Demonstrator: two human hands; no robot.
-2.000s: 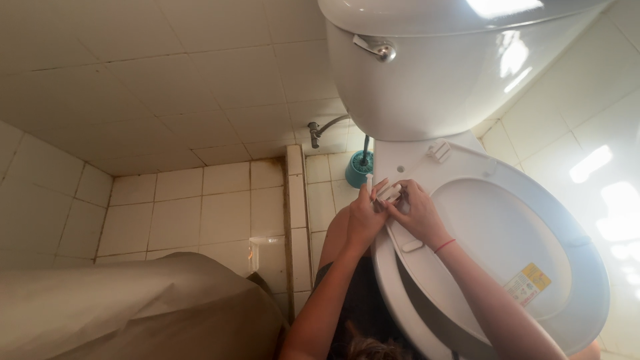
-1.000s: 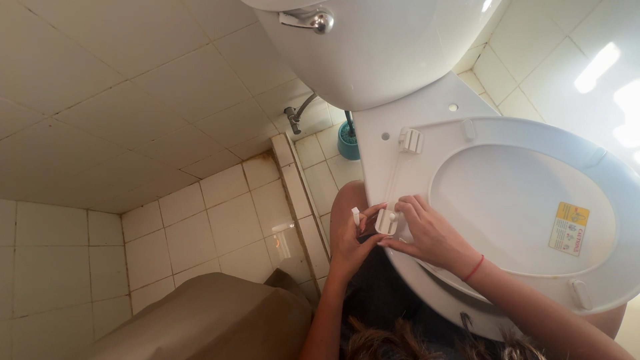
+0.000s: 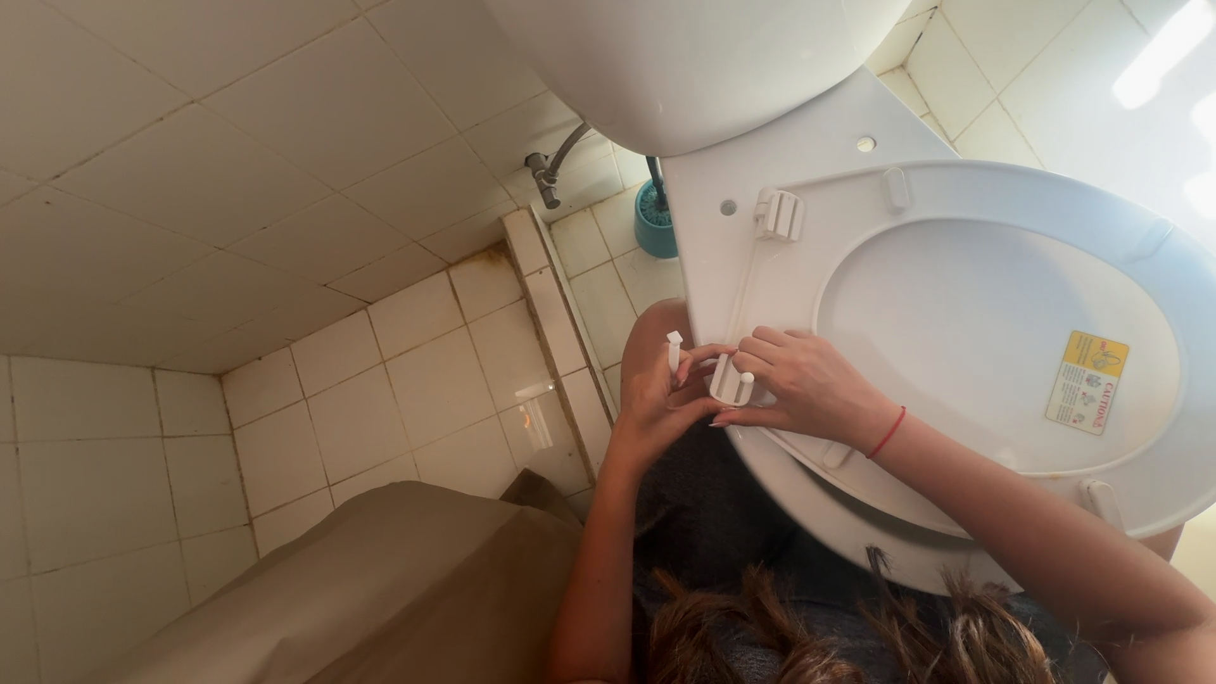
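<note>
A white toilet seat with its lid lies upside down and turned sideways across the toilet bowl. At its near left corner, my left hand grips a white plastic hinge from the left, and a white plastic bolt sticks up from between its fingers. From the right, my right hand holds the same hinge, thumb below and fingers above. The other hinge sits farther up the seat's edge, beside a mounting hole in the ceramic.
The toilet tank stands at the top. A teal brush holder and a water valve are left of the toilet. A low tiled curb and a brown cloth or curtain lie farther left.
The view has turned and shifted. Both hands stay at the near hinge, and the right hand's fingers have shifted on it. The white bolt remains in the left hand.
</note>
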